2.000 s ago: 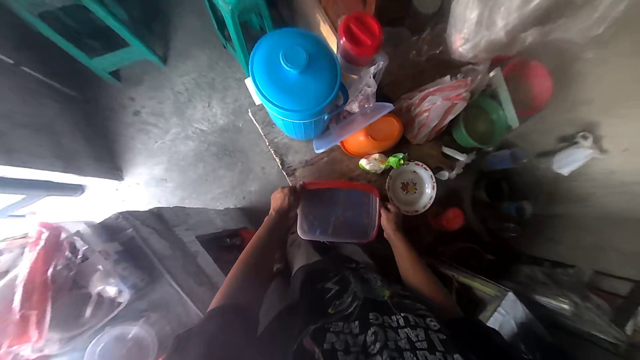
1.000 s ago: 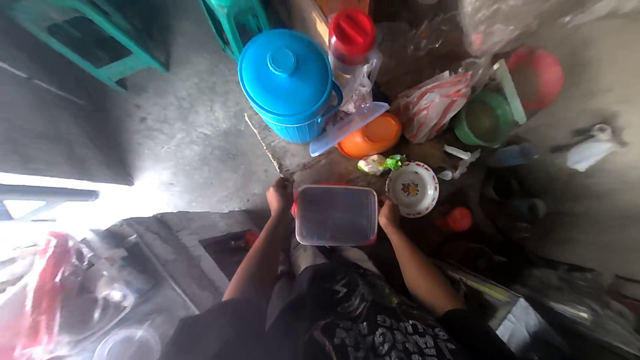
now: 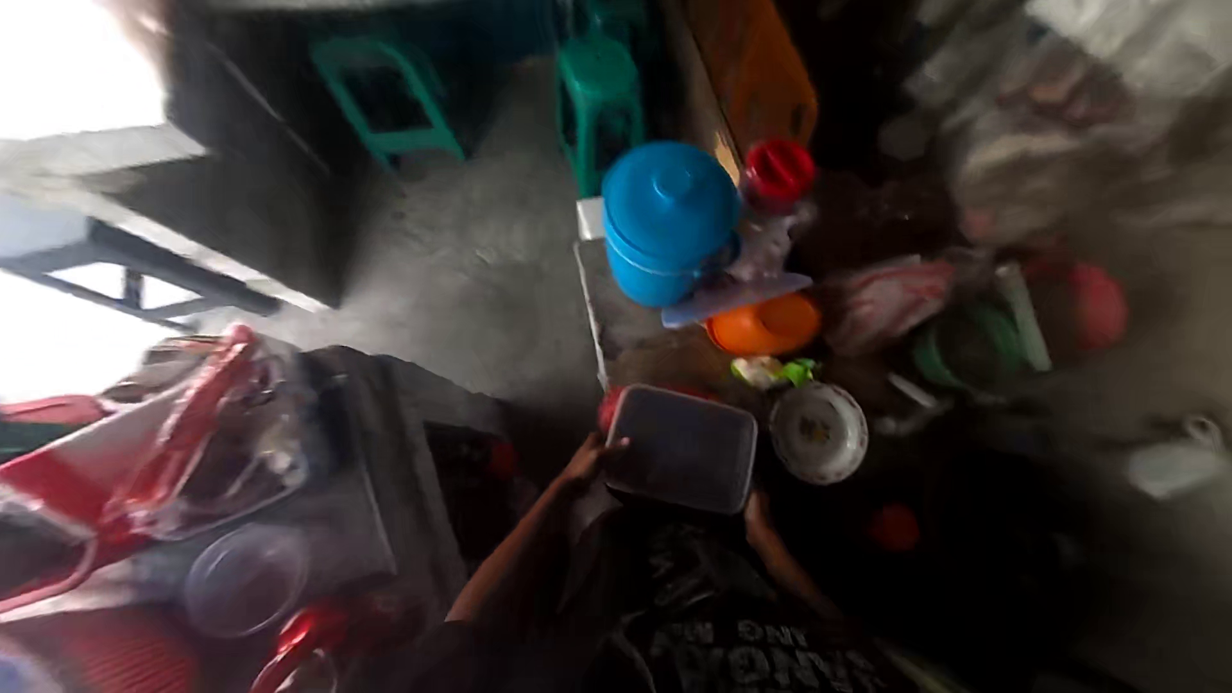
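Observation:
Both of my hands hold a rectangular clear plastic container (image 3: 681, 448) in front of my dark printed shirt. My left hand (image 3: 589, 460) grips its left side, with a finger over the rim. At its lower right side is my right hand (image 3: 758, 505), mostly dim, its fingers partly hidden by the container. Something red shows behind the container's upper edge. A white enamel-like bowl (image 3: 818, 433) with a patterned centre stands just right of the container. Above the bowl lies a small white and green item (image 3: 775, 372), too blurred to name.
A blue lidded bucket (image 3: 670, 221), an orange bowl (image 3: 765, 324), a red-lidded clear jar (image 3: 780, 173) and a striped plastic bag (image 3: 890, 303) stand beyond. Green plastic stools (image 3: 599, 87) are at the back. Left is a surface with a round clear plastic tub (image 3: 246, 579) and red items.
The view has swung, showing more of the left side. The container is now tilted, its right side lower, and stays in both hands.

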